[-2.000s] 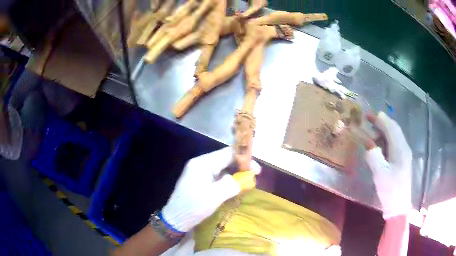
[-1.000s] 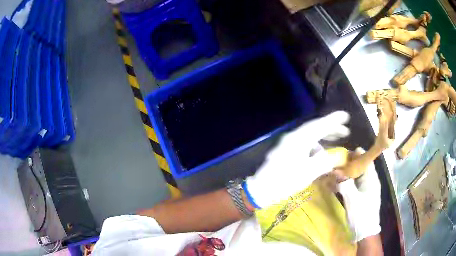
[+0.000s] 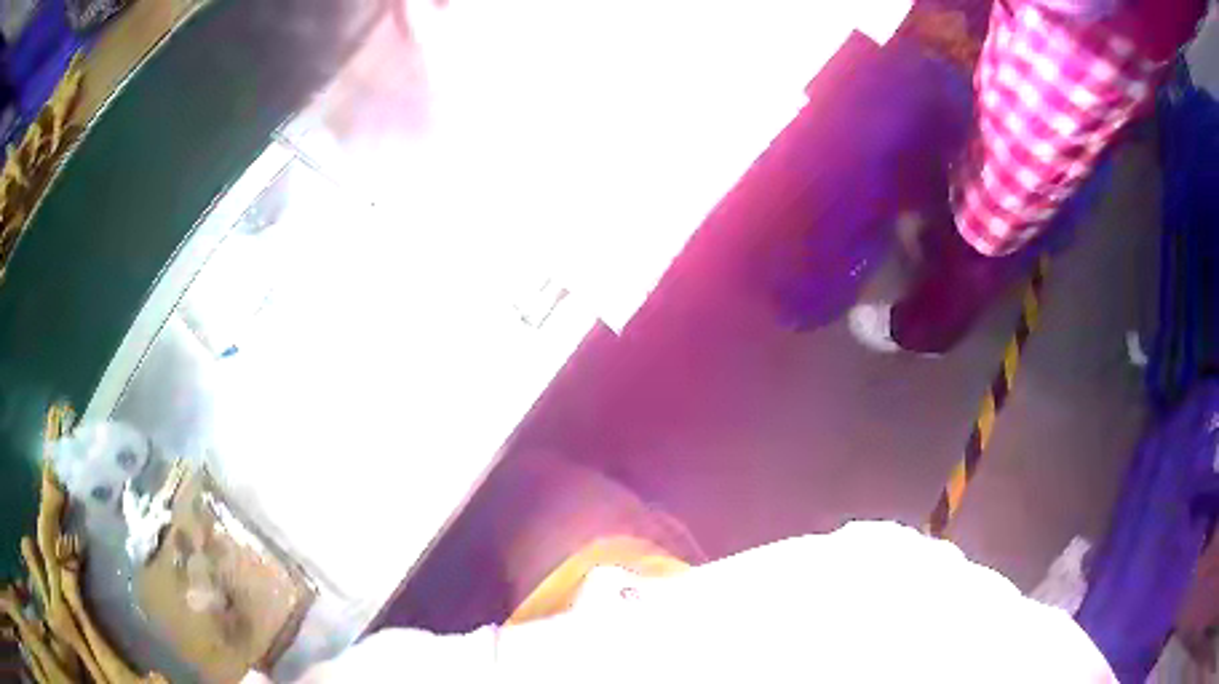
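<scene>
Neither of my hands can be made out. White cloth of my clothing [image 3: 802, 601] fills the bottom of the view, with a strip of yellow cloth [image 3: 588, 568] at its upper edge. The brown work board [image 3: 254, 601] lies at the lower left on the metal-topped bench, with a small pale round thing on it. Long tan parts [image 3: 60, 575] are piled at the lower left edge, partly cut off. Small white bottles [image 3: 100, 458] and a crumpled white rag [image 3: 147, 515] lie beside the board.
The bench top [image 3: 401, 348] is washed out by glare. A green surface [image 3: 120, 227] runs along its far side. At the upper right are a person's pink checked clothing [image 3: 1049, 120], a blurred blue-purple thing [image 3: 856, 201] and striped floor tape [image 3: 996, 401]. Blue objects [image 3: 1190, 254] line the right edge.
The view has swung far to the right. Both gloved hands and the tan part between them have left the view. The board and tan pile now show at the lower left.
</scene>
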